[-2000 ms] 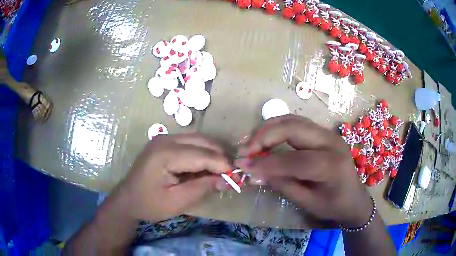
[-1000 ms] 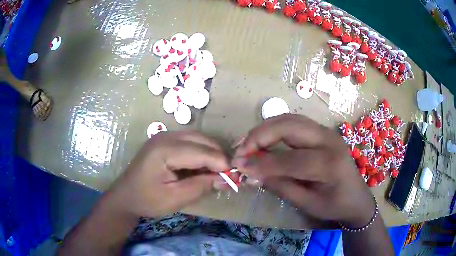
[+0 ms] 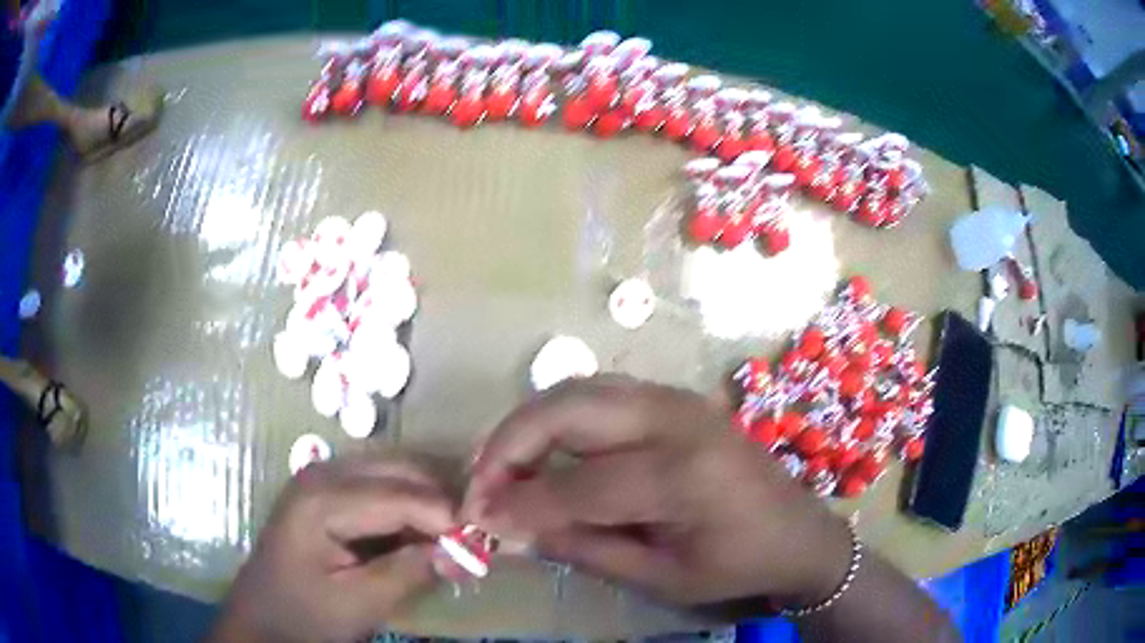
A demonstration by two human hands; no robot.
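Note:
My left hand [image 3: 345, 553] and my right hand [image 3: 615, 490] meet at the lower middle. Between their fingertips they hold a small red-and-white ornament [image 3: 466, 553] with a white disc seen edge-on, tilted. The fingers hide much of it. A loose pile of white discs with red marks [image 3: 345, 314] lies at the left, and one spotted disc [image 3: 310, 453] lies just beyond my left hand. A heap of red balls with red-white trim [image 3: 835, 389] lies right of my right hand.
Rows of finished ornaments [image 3: 603, 101] line the far side, with a short group [image 3: 738, 207] beside them. A plain white round [image 3: 564, 362], a spotted disc [image 3: 632, 303], a smartphone [image 3: 952, 421], a white case [image 3: 1015, 433] and a translucent bottle [image 3: 988, 237] lie around. Another person's sandalled feet [image 3: 116, 123] show at left.
The view has shifted up and to the right, so things on the table appear lower and further left, and more of the far rows shows. Both hands still hold the small ornament.

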